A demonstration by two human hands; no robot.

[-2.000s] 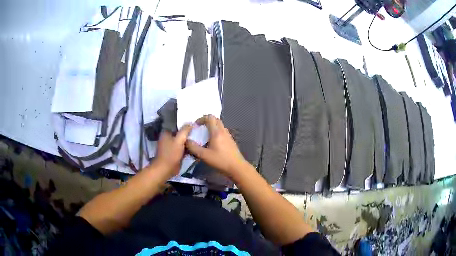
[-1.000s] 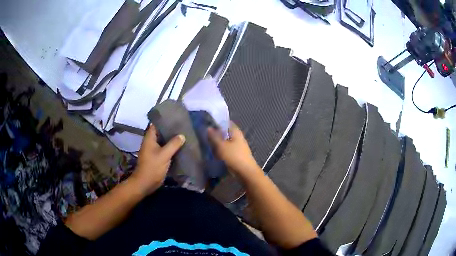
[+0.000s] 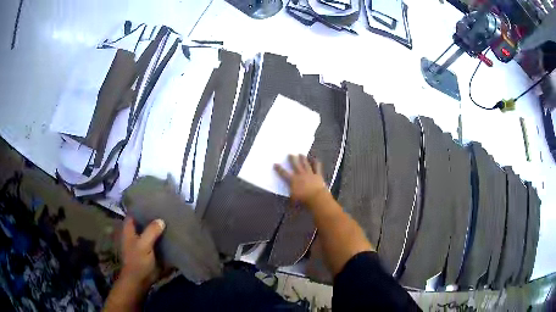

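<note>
My left hand [image 3: 139, 250] grips a grey-brown cut piece [image 3: 174, 228] at the table's near edge, thumb on top. My right hand [image 3: 302, 178] lies with spread fingers on the lower right part of a pale rectangular piece [image 3: 283, 137]. The pale piece lies flat on the leftmost of the stacked grey-brown panels [image 3: 274, 79]. My right hand's fingers do not close around anything. The underside of the held piece and the fingers beneath it are hidden.
More overlapping grey-brown panel stacks [image 3: 402, 189] run to the right. White sheets and dark narrow strips [image 3: 106, 91] lie at the left. A cutting machine [image 3: 478, 33] with a cord stands at the far right. Fabric scraps [image 3: 42, 244] cover the floor at lower left.
The pale piece has gone from my hands onto the panel stack, lying flat. My left hand has moved left and down with the grey-brown piece; my right hand has opened and moved onto the pale piece.
</note>
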